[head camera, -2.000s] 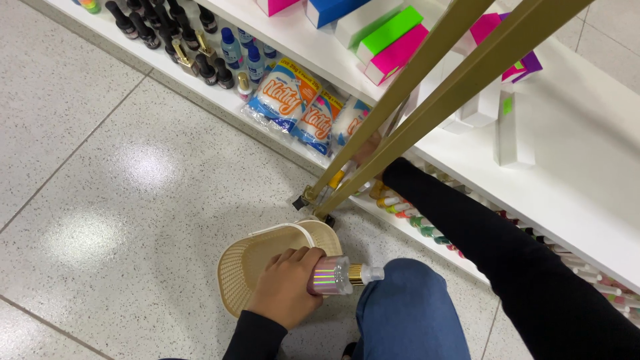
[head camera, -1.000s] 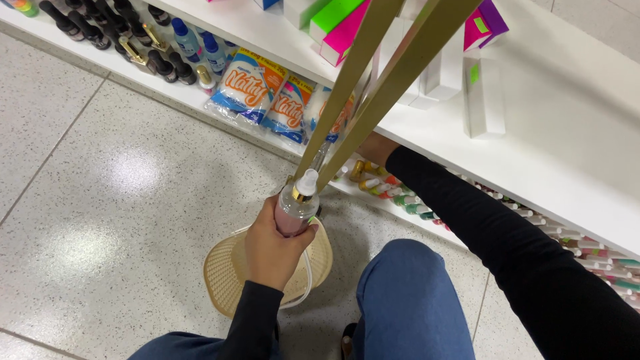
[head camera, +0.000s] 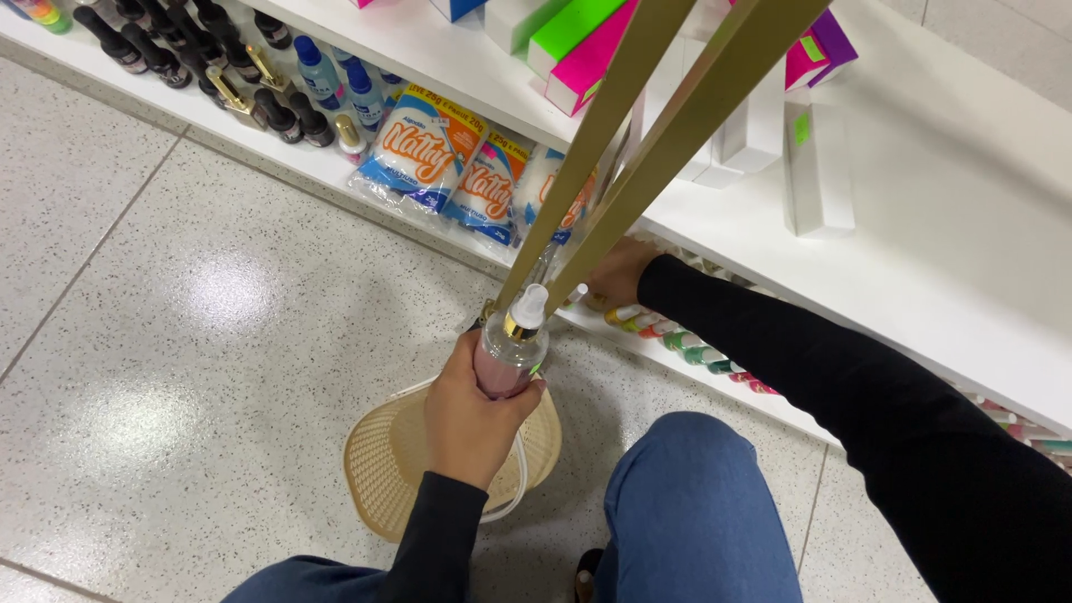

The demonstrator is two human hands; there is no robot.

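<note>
My left hand (head camera: 477,410) grips a clear spray bottle (head camera: 507,356) of pinkish liquid, with a gold collar and a white nozzle turned up. Below that hand a beige plastic basket (head camera: 377,461) with a white handle stands on the floor. My right hand (head camera: 624,272) reaches into the lower shelf, between the bags of cotton (head camera: 425,146) and the rows of small nail polish bottles (head camera: 691,347). The shelf edge and a strap partly hide its fingers, so what they touch cannot be told. A small white cap or stick (head camera: 578,293) shows just beside it.
Two gold-brown straps (head camera: 670,142) hang across the middle of the view. Dark nail polish bottles (head camera: 163,63) and blue-capped bottles (head camera: 318,75) stand on the lower shelf. White boxes (head camera: 816,180) and a green and pink box (head camera: 578,50) lie on the upper shelf (head camera: 963,276). My knee (head camera: 695,502) is near the basket.
My left hand has turned the spray bottle from lying sideways to nozzle up and brought it close to the straps. My right hand stays at the lower shelf.
</note>
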